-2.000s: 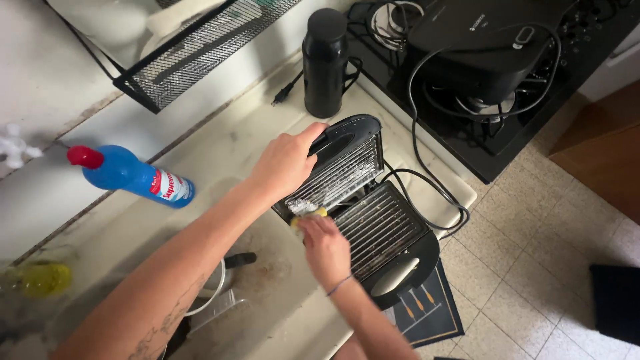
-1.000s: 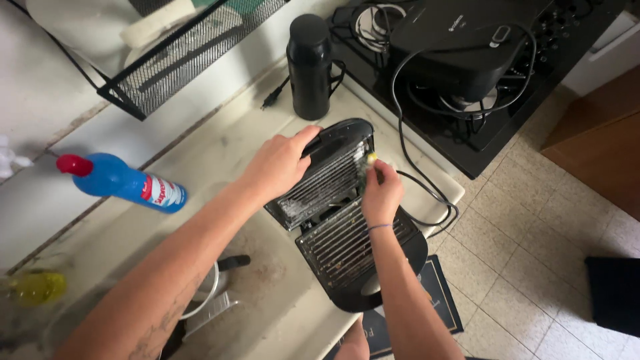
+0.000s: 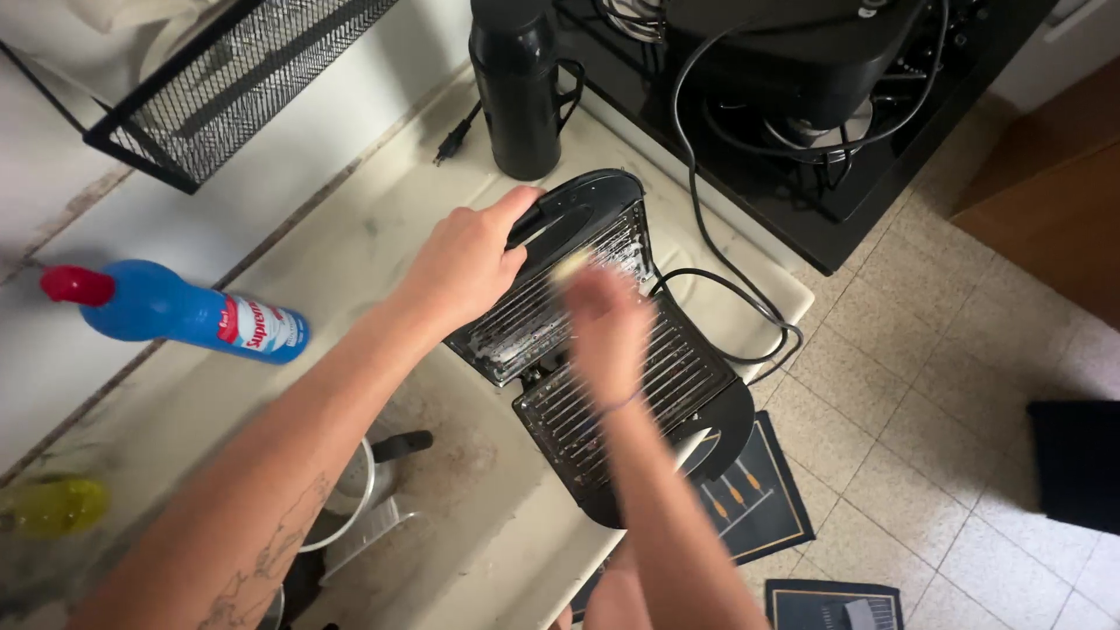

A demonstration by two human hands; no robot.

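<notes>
An electric contact grill [image 3: 691, 359] lies opened out on the marble counter, with both ribbed plates showing. White foam streaks its upper plate. My left hand [image 3: 468, 262] grips the handle at the edge of the upper half. Over the upper plate is my right hand [image 3: 608, 324], blurred, holding a small pale yellow thing [image 3: 570, 265] that looks like a sponge against the ribs. A black power cord [image 3: 744, 302] loops to the right of the grill.
A blue bottle with a red cap [image 3: 192, 311] lies at the left. A black thermos [image 3: 516, 96] stands behind the grill. The stove [image 3: 840, 210] bears a black appliance [image 3: 787, 61]. A mesh rack [image 3: 236, 87] hangs on the wall. A sink holding a pot [image 3: 350, 499] is lower left.
My right hand has gone from the plate's lower left end to its far right end, then back to its middle. My left hand has kept its hold on the handle.
</notes>
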